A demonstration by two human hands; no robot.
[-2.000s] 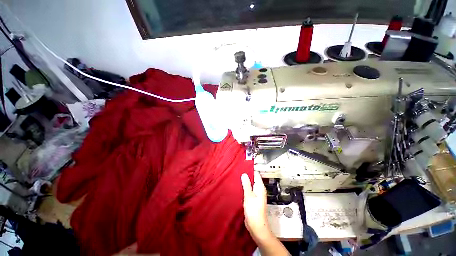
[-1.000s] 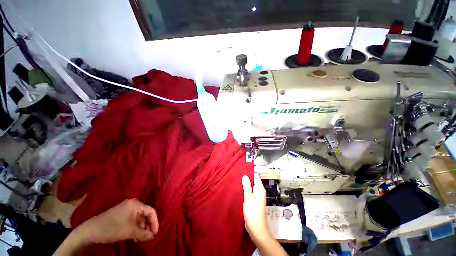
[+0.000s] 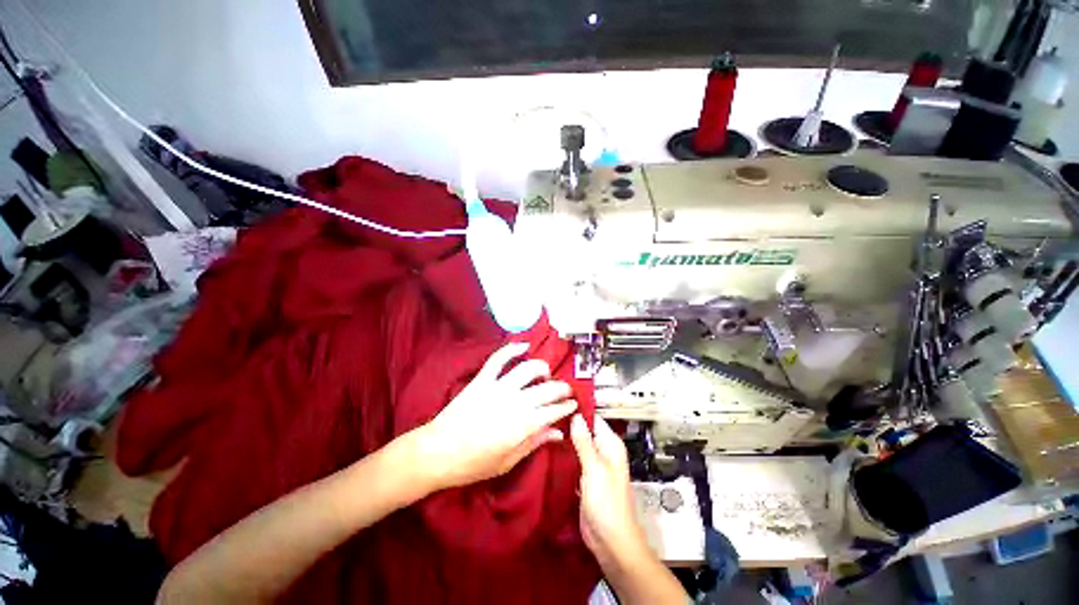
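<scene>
A large heap of deep red garment cloth (image 3: 320,331) lies left of the cream Yamato coverstitch machine (image 3: 734,225). Its right edge runs under the presser foot (image 3: 587,355). My left hand (image 3: 491,420) lies on the cloth just left and in front of the foot, fingers spread and bent, their tips near the edge. My right hand (image 3: 606,479) is at the cloth's right edge in front of the foot, with thumb and fingers at the edge. The glowing white lamp (image 3: 503,274) hangs left of the needle end.
Red thread cones (image 3: 716,109) stand behind the machine head. A black open pouch (image 3: 935,479) is right of the bed. Shiny thread guides (image 3: 947,319) stand at the right. A white cable (image 3: 296,199) crosses above the heap. Plastic bags (image 3: 107,355) lie at the left.
My left hand has come in from the lower left and moved up and right onto the cloth beside the presser foot. The cloth there is bunched. My right hand has stayed nearly in place.
</scene>
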